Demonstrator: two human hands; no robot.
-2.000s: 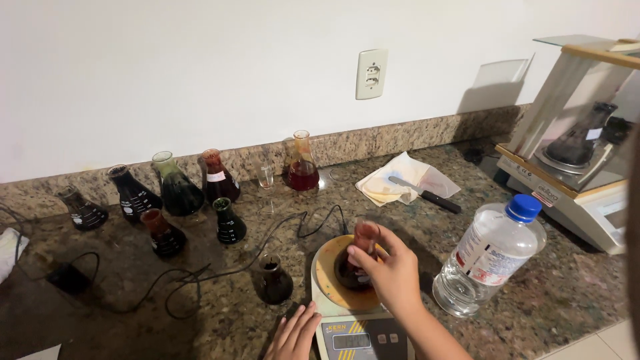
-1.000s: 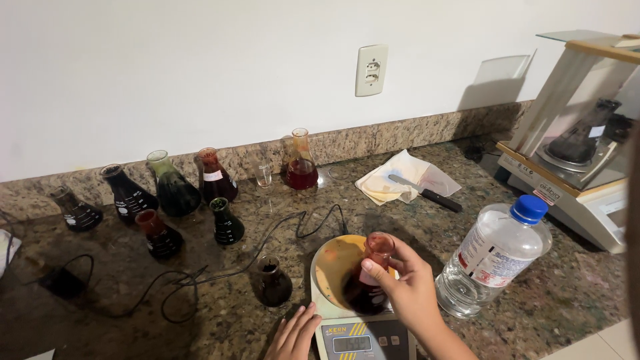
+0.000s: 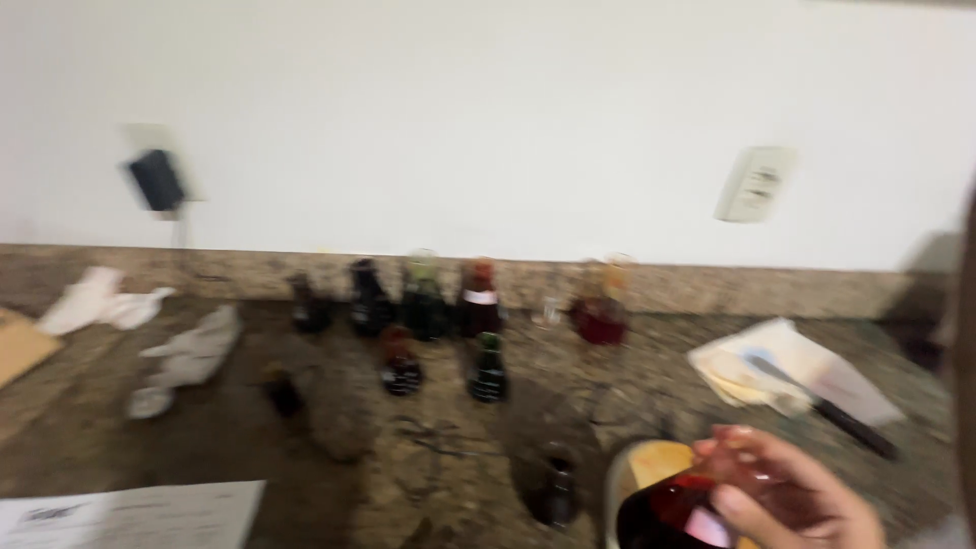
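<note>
My right hand (image 3: 793,488) grips the neck of an Erlenmeyer flask of dark red liquid (image 3: 663,511), which is tilted over the round pan of a scale (image 3: 621,473) at the bottom right. Whether the flask touches the pan cannot be told. Left of the scale stands a small dark flask (image 3: 560,488). Behind are several flasks with dark liquids, among them a green one (image 3: 425,301), a red one with a white label (image 3: 480,301) and a small green one (image 3: 488,370). A flask of red liquid (image 3: 602,309) stands near the backsplash. My left hand is out of view. The picture is blurred.
A spatula with a dark handle (image 3: 854,427) lies on stained paper (image 3: 839,374) at the right. A thin cable crosses the granite counter. Crumpled paper (image 3: 194,347) and a printed sheet (image 3: 137,518) lie at the left. A black adapter (image 3: 156,181) is plugged into the wall.
The view has swung left and the left hand has left it. The flask in my right hand, upright over the scale before, is now tilted.
</note>
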